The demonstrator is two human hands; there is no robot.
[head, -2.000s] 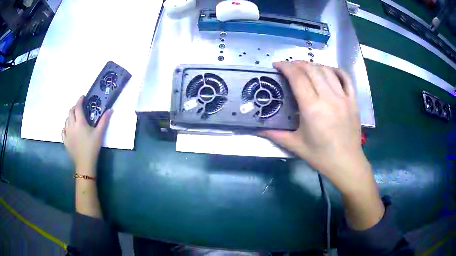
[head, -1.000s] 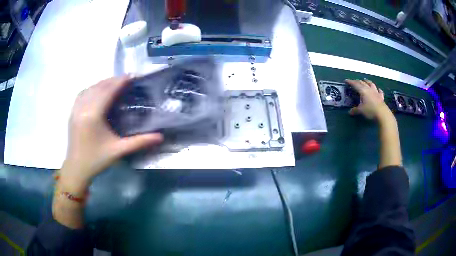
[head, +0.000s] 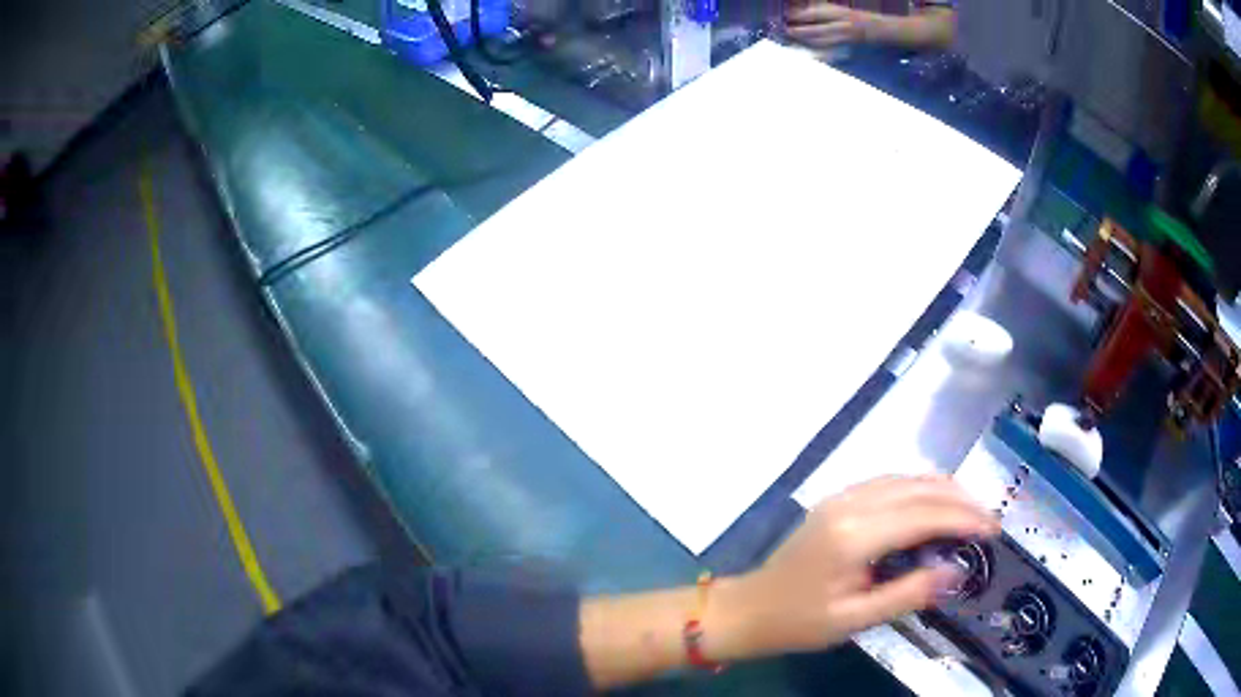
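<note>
A black fan shroud [head: 1023, 620] with three round fans lies at the front of the silver machine top at the lower right, where the fixture plate was seen earlier. My left hand [head: 871, 556] reaches in from the lower left and grips the shroud's left end, with the thumb over the first fan. The hand is slightly blurred. My right hand is out of the picture. A white lump [head: 1071, 439] sits by the blue slide rail [head: 1082, 493], under the red syringe barrel [head: 1121, 357]. The fixture plate is hidden.
A large white sheet [head: 735, 279] lies left of the machine on the green bench [head: 327, 191]. A white round lid [head: 977, 338] stands on the machine's left side. A blue bin [head: 429, 30] and another person's hand [head: 841, 23] are at the far edge.
The view has swung left. The blurred shroud in my left hand is gone from view; that hand is now on a three-fan shroud at the machine. My right hand has left the picture.
</note>
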